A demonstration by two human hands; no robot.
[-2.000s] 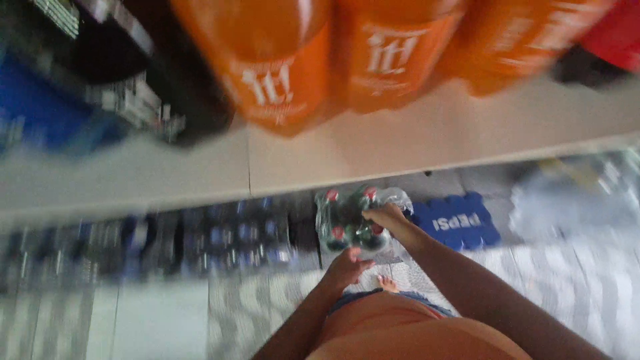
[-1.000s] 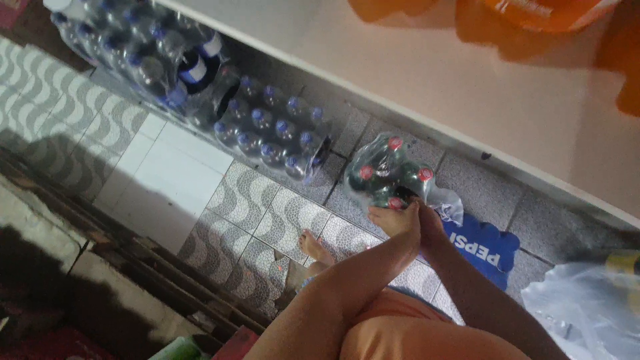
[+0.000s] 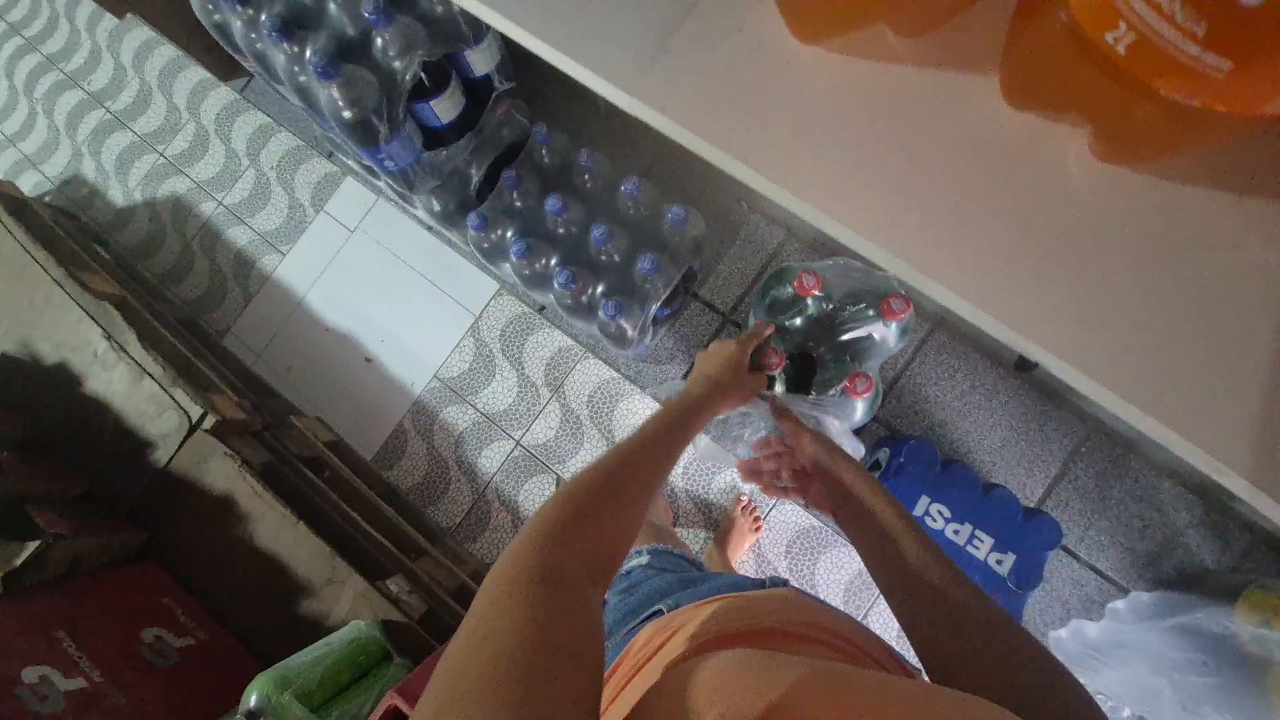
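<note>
A shrink-wrapped pack of green bottles with red caps [image 3: 835, 315] stands on the dark floor tiles below a shelf. My left hand [image 3: 728, 372] is at the near left corner of the pack, its fingers beside one red cap; whether it grips anything is unclear. Just below the pack, my right hand [image 3: 795, 460] is at the loose clear plastic wrap [image 3: 735, 425], palm partly showing and fingers spread. The wrap hangs off the pack's near side, where an opening shows. A blue Pepsi-branded pack [image 3: 960, 525] lies right of my right hand.
Wrapped bottles with blue caps [image 3: 590, 240] stand to the left. A pale shelf [image 3: 950, 170] with orange drink bottles [image 3: 1180, 60] overhangs the upper right. Wooden pallets [image 3: 330, 480], a red crate [image 3: 120, 640] and green bottles [image 3: 325, 670] are at the lower left. White plastic [image 3: 1150, 650] lies lower right.
My hands, together at the pack's near edge one second ago, are now apart, the left one at the near left cap. More loose wrap shows below the pack.
</note>
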